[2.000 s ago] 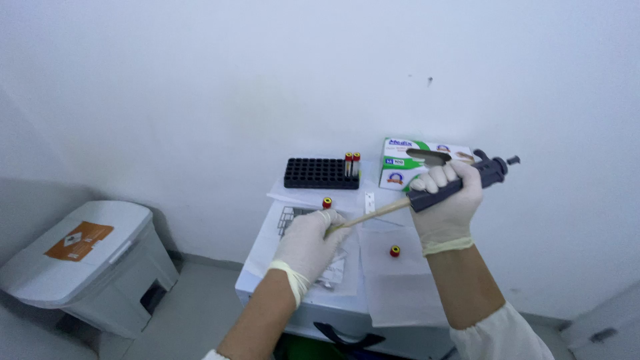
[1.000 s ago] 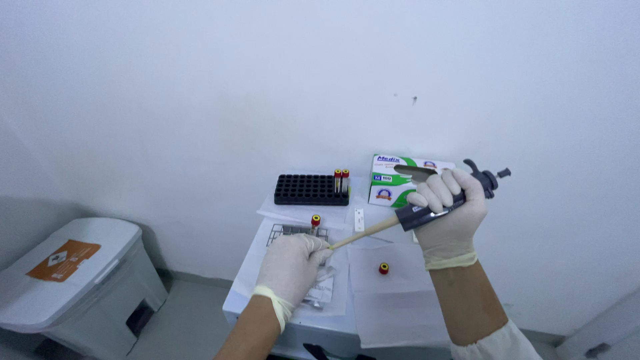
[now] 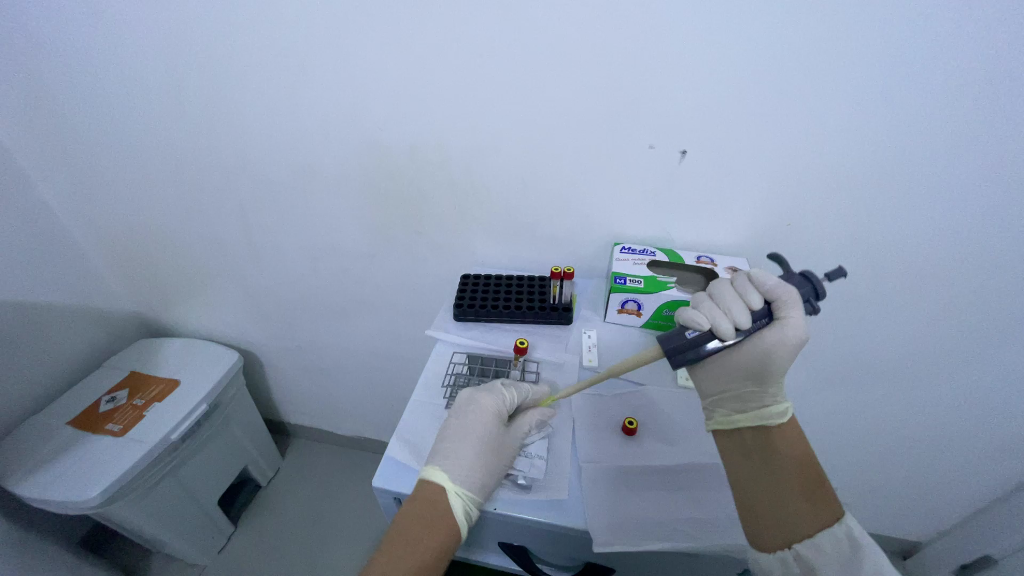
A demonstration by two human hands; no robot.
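Note:
My gloved right hand grips a dark micropipette, its pale shaft slanting down to the left. At the shaft's lower end, my gloved left hand pinches a small yellow-green item, seemingly a pipette tip; its lower part is hidden. Just behind the left hand, a tube with a red and yellow cap stands upright in a wire rack. A loose red and yellow cap lies on white paper. A white test cassette lies behind the pipette shaft.
A black tube rack with two capped tubes stands at the back, beside a glove box. A plastic packet lies under the left hand. A white lidded bin with an orange label stands on the floor at left.
The view has shifted somewhat. Both hands stay close together, with the pipette's lower end at the left hand's fingers; a yellow-green bit now shows there.

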